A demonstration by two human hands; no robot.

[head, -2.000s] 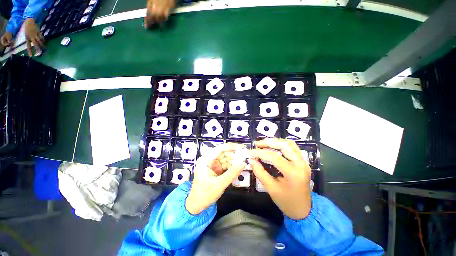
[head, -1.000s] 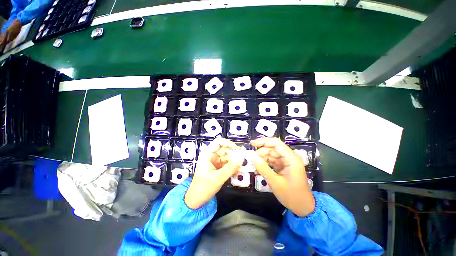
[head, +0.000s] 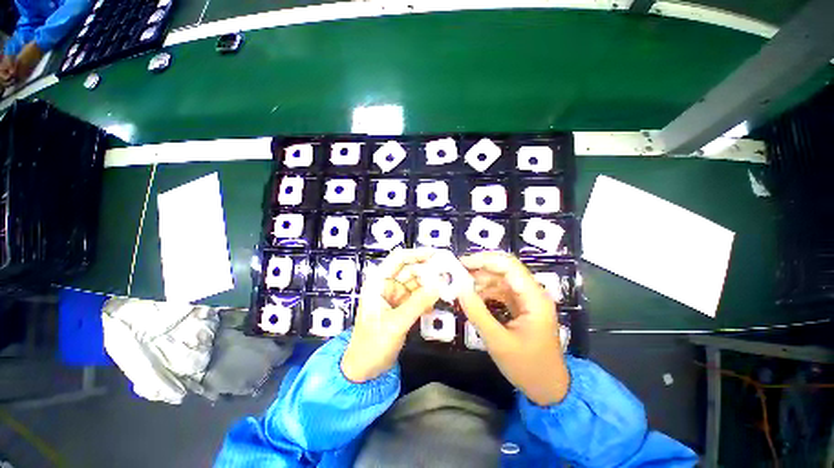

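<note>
My left hand (head: 391,311) and my right hand (head: 519,320) meet over the lower middle of a black blister tray (head: 416,344). Between their fingertips they hold a small white housing (head: 446,277), its round centre partly visible. The fingers hide its edges, and I cannot tell if a film piece is on it. The tray holds rows of similar white parts (head: 390,194) with dark round centres, some turned at an angle. My hands and wrists cover some of the lower pockets.
White sheets lie left (head: 196,238) and right (head: 657,245) of the tray. Dark tray stacks (head: 50,201) stand at the sides. Small units (head: 229,43) sit on the green belt (head: 512,78). A coworker's hands (head: 20,66) show upper left. A crumpled cloth (head: 160,343) is lower left.
The coworker's hand at the top centre has gone. A dark unit appeared on the belt and the units moved left. My hands stay together, with the white housing now more visible between the fingertips.
</note>
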